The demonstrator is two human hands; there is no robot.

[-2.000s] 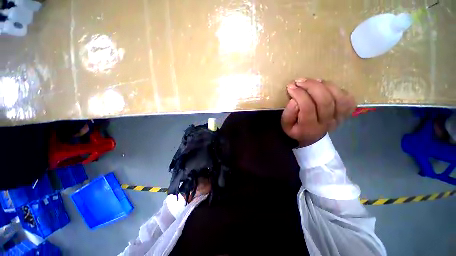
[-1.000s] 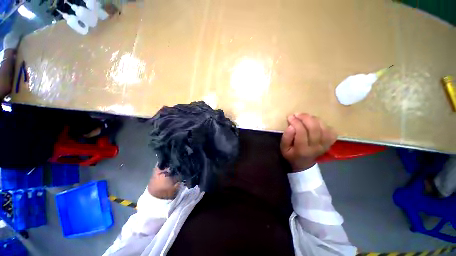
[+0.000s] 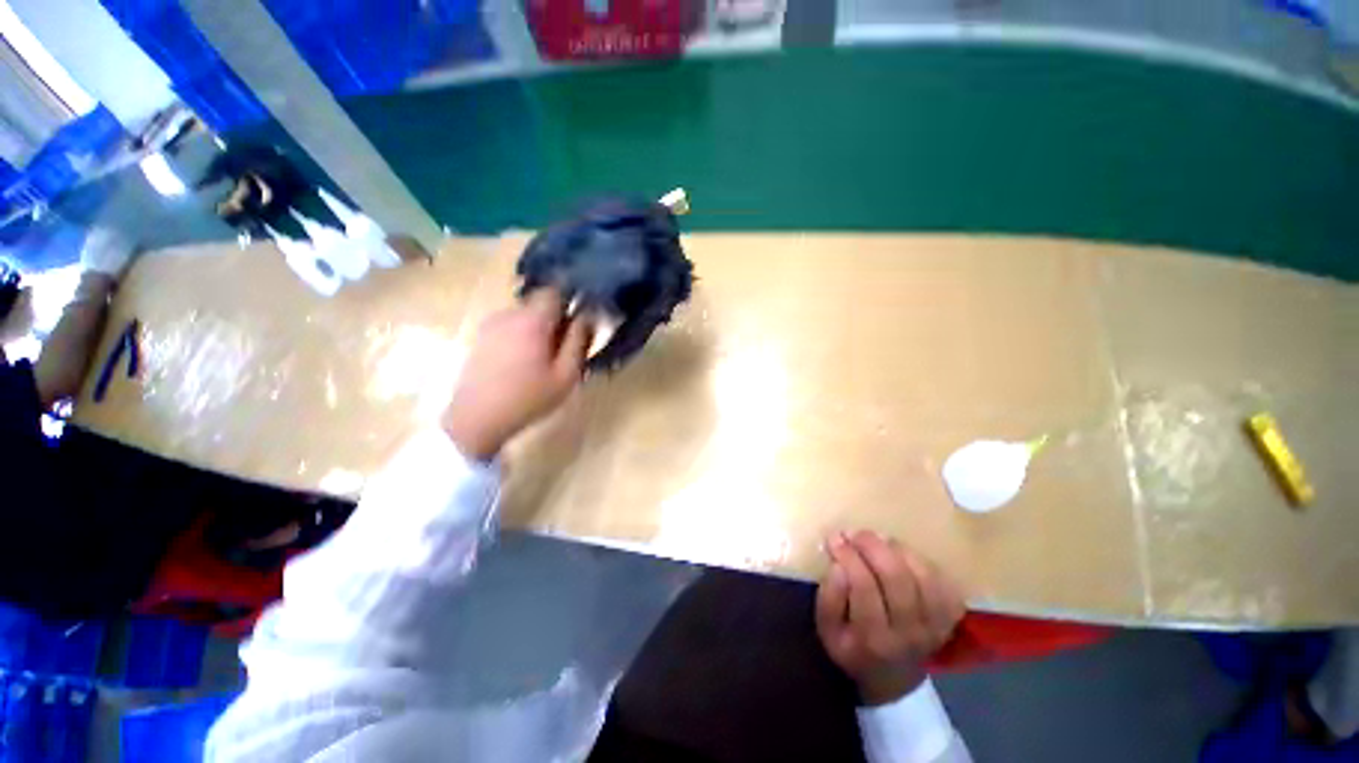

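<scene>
My left hand holds the black shaggy workpiece by its near underside, above the far part of the bench close to the green belt. A short pale peg pokes out at its upper right. My right hand rests at the bench's near edge with its fingers curled; I see nothing in it. The white glue bottle lies on the bench beyond my right hand, its yellowish nozzle pointing right.
The cardboard-covered bench borders the green conveyor belt. White bottles stand by a metal post. A yellow stick lies at right, a dark V-shaped item at left, near another person's arm. A red carton is beyond.
My left hand has carried the black workpiece from the lap, up and forward over the bench towards the belt. The view has tilted up, showing the belt. My right hand stays at the bench edge.
</scene>
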